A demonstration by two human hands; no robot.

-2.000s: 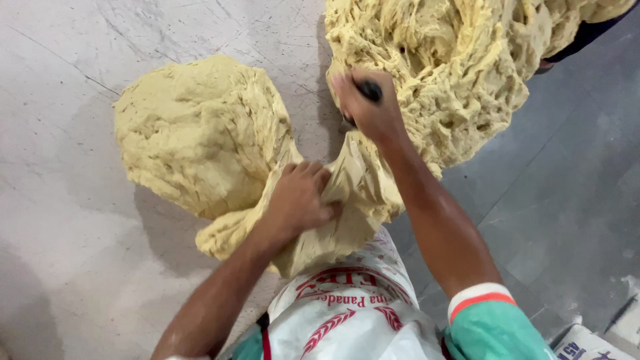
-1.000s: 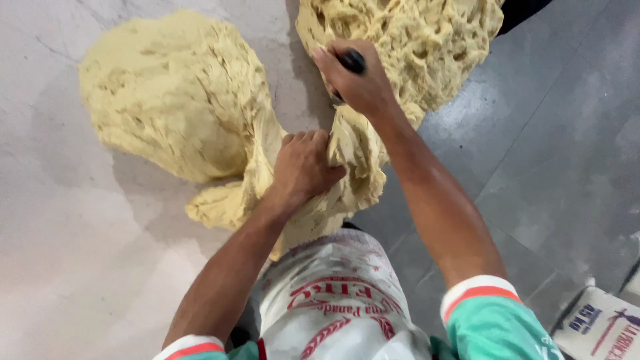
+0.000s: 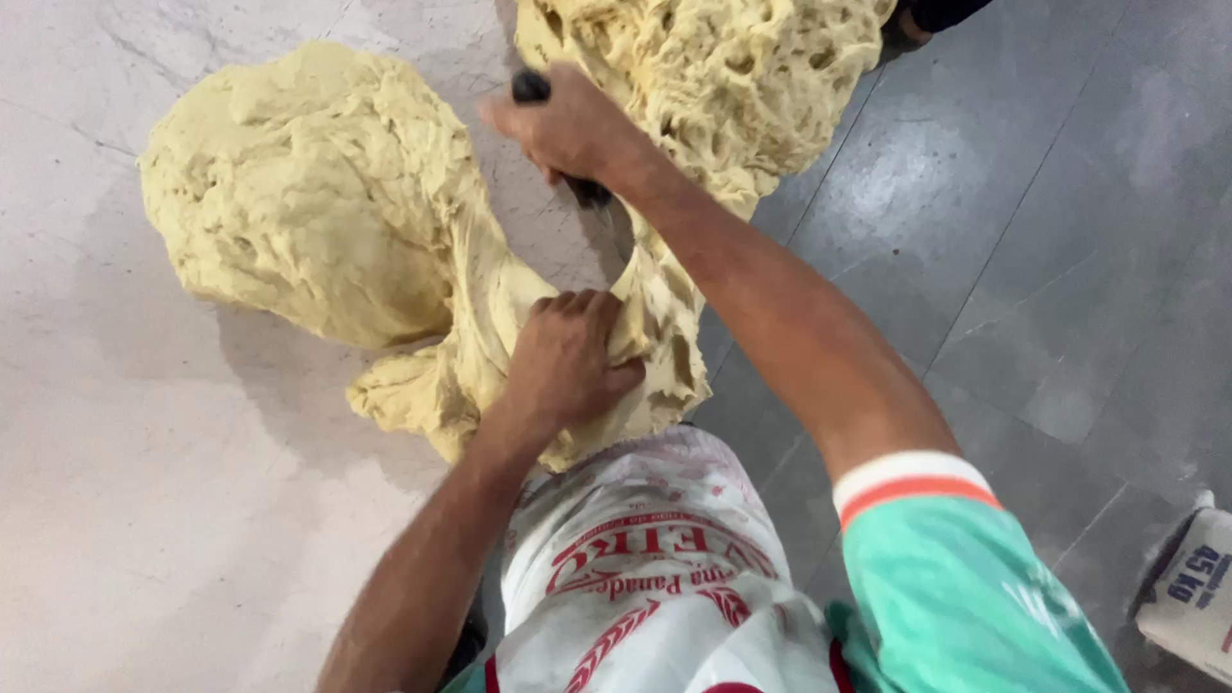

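Observation:
My left hand (image 3: 575, 356) grips a stretched fold of yellowish dough (image 3: 491, 289) close to the apron. That fold joins a large rounded mass of dough (image 3: 308, 192) on the left. Up and to the right, my right hand (image 3: 568, 125) is closed around the black handle of a cutting tool (image 3: 531, 87); its blade points down beside the dough and is hard to make out. Beyond my right hand lies a second big mass of dough (image 3: 731, 77), rough and full of holes, with a strip running down toward my left hand.
The dough rests on a pale, flour-dusted work table (image 3: 144, 481). Grey floor tiles (image 3: 1001, 250) show to the right. A printed sack (image 3: 1193, 597) stands at the lower right. Part of a person's foot (image 3: 910, 29) shows at the top, beside the holed dough.
A gap has widened between the two dough masses near my right hand. My right hand has moved up and away from my left hand, still holding the black handle. My left hand keeps its hold.

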